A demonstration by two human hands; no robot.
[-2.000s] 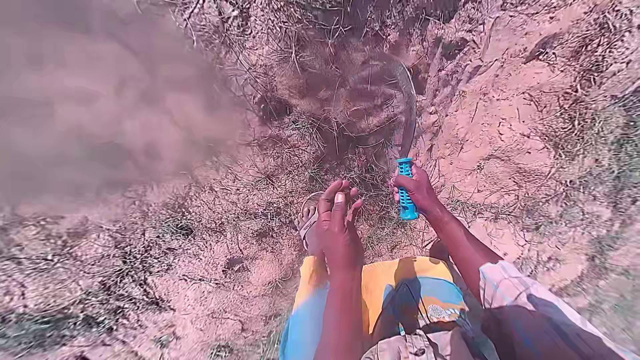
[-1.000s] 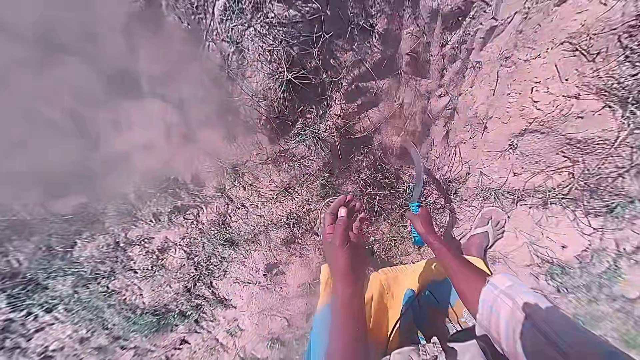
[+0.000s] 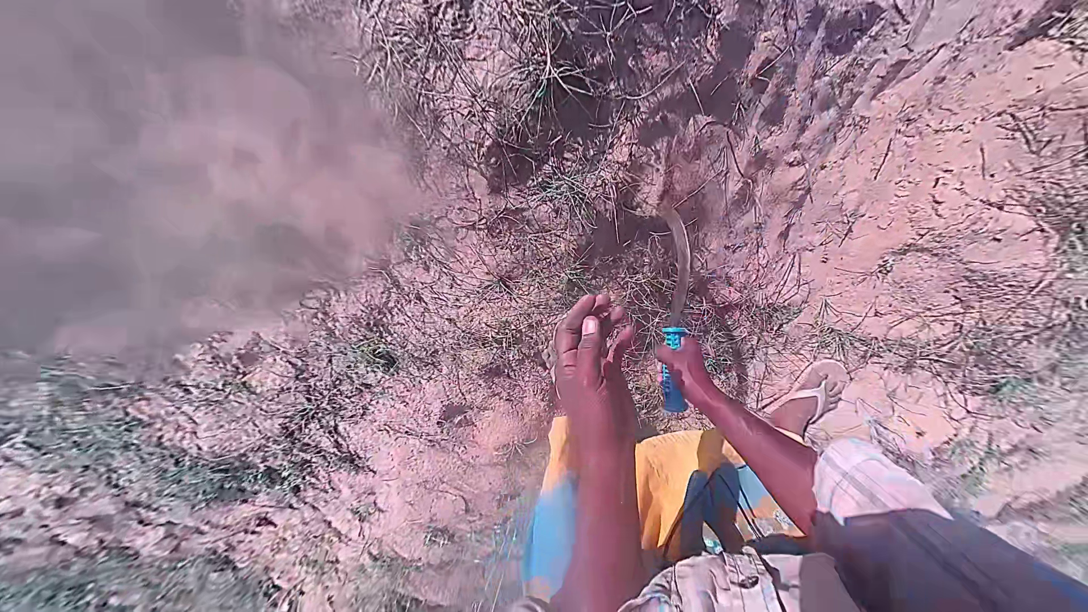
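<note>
My right hand (image 3: 690, 372) is closed around the blue handle of a sickle (image 3: 682, 263). The curved blade points away from me over dry, stemmy plants (image 3: 578, 187), and its tip lies close to the soil. To the left of the handle, my left hand (image 3: 593, 340) hovers with its fingers partly curled and apart, and I see nothing held in it. Dry stems lie just beyond its fingertips.
A sandalled foot (image 3: 812, 398) rests on the soil to the right of my right forearm. Bare reddish ground (image 3: 918, 187) with scattered stems spreads at the right. Low green and dry growth (image 3: 212, 467) covers the lower left. A blur hides the upper left.
The sickle blade, farther up and larger in its sweep two seconds ago, has come down nearer to my hands. The right sandalled foot has come into sight. My left hand stays beside the sickle.
</note>
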